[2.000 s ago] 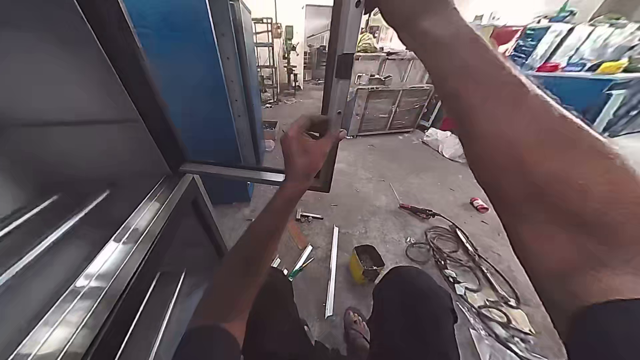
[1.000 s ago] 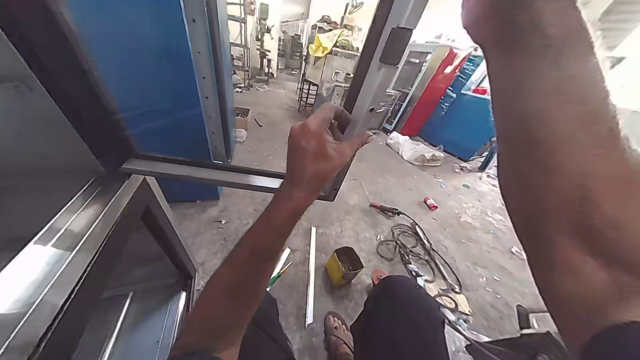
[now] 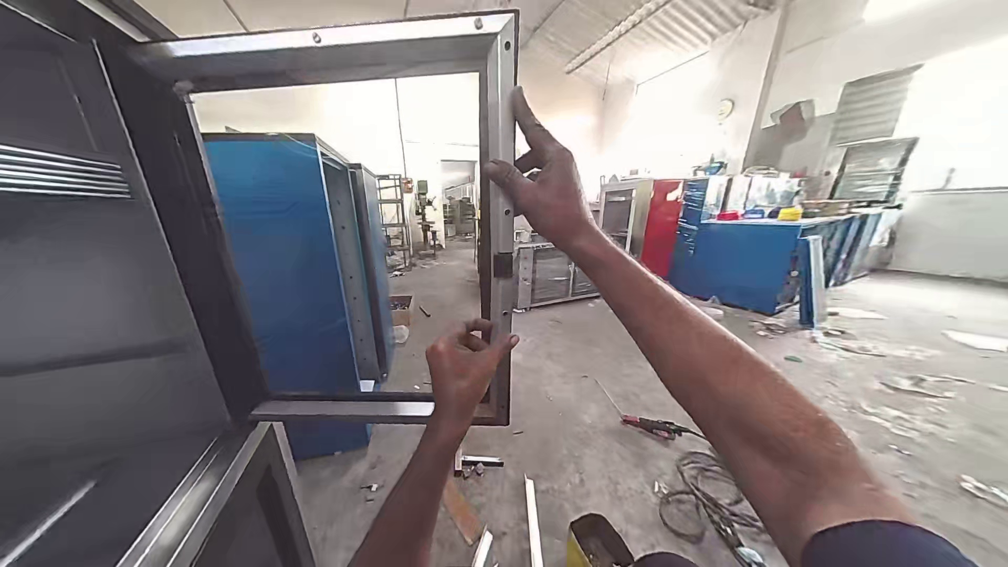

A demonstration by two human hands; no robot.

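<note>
A rectangular metal door frame (image 3: 331, 53) stands swung out from a grey metal cabinet (image 3: 87, 268) on the left, with no panel inside it. My right hand (image 3: 547, 185) grips the upper part of the frame's outer upright, thumb on the near face and fingers along the outer edge. Lower on the same upright, my left hand (image 3: 468, 366) pinches the metal near the bottom corner, its fingers curled round the inner edge. A dark rectangular patch (image 3: 502, 265) lies on the upright between my hands, along with several small holes.
Blue cabinets (image 3: 276, 260) stand behind the frame. On the floor lie an electrode holder (image 3: 657, 427) with cable (image 3: 701, 496), metal strips (image 3: 533, 520) and a yellow container (image 3: 598, 543). A blue counter (image 3: 740, 260) stands at the right.
The view has tilted up a lot, showing the top of the frame. My right hand, at the upper edge of the earlier views, now shows whole on the upright. My left hand stays near the bottom corner.
</note>
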